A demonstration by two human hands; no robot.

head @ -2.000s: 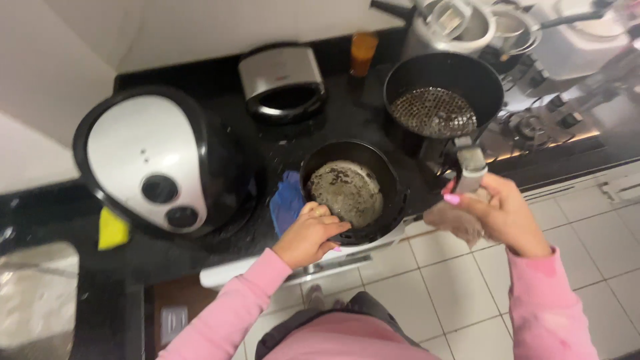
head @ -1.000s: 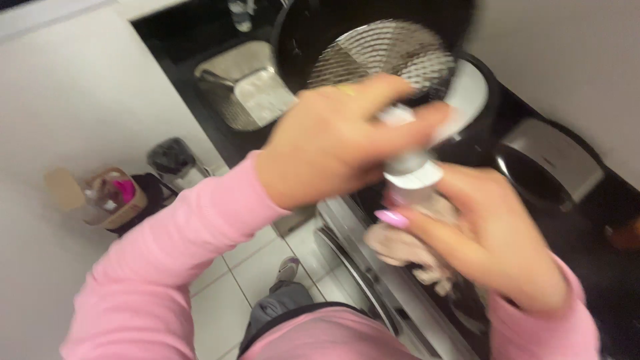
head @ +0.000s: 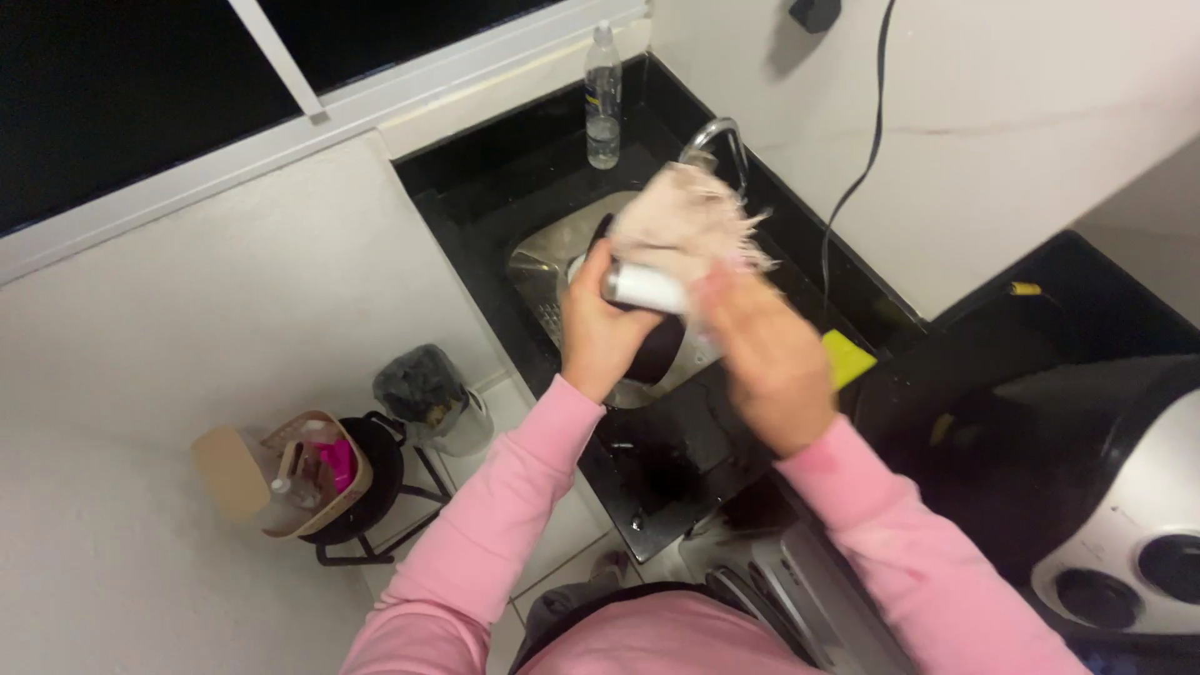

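Note:
Over the sink (head: pixel 553 230), my left hand (head: pixel 605 328) grips a white and metallic handle (head: pixel 647 288) near its metallic end. Part of a dark pan or basket (head: pixel 659 352) shows behind and below the handle, mostly hidden by my hands. My right hand (head: pixel 773 361), blurred, is at the handle's other end and holds a pale, frayed cloth (head: pixel 680 220), which spreads upward beside the faucet (head: pixel 717 136).
A clear plastic bottle (head: pixel 603 103) stands behind the sink; a yellow-green cloth or sponge (head: pixel 848 358) lies right of it. An air fryer (head: pixel 1125 525) is at right. A lined bin (head: pixel 450 412) and a basket on a black stool (head: pixel 323 469) stand at left.
The view has swung from the stove to the sink. My left hand was in a round dark basket two seconds ago; now it is on the handle. The cloth has come up above my hands.

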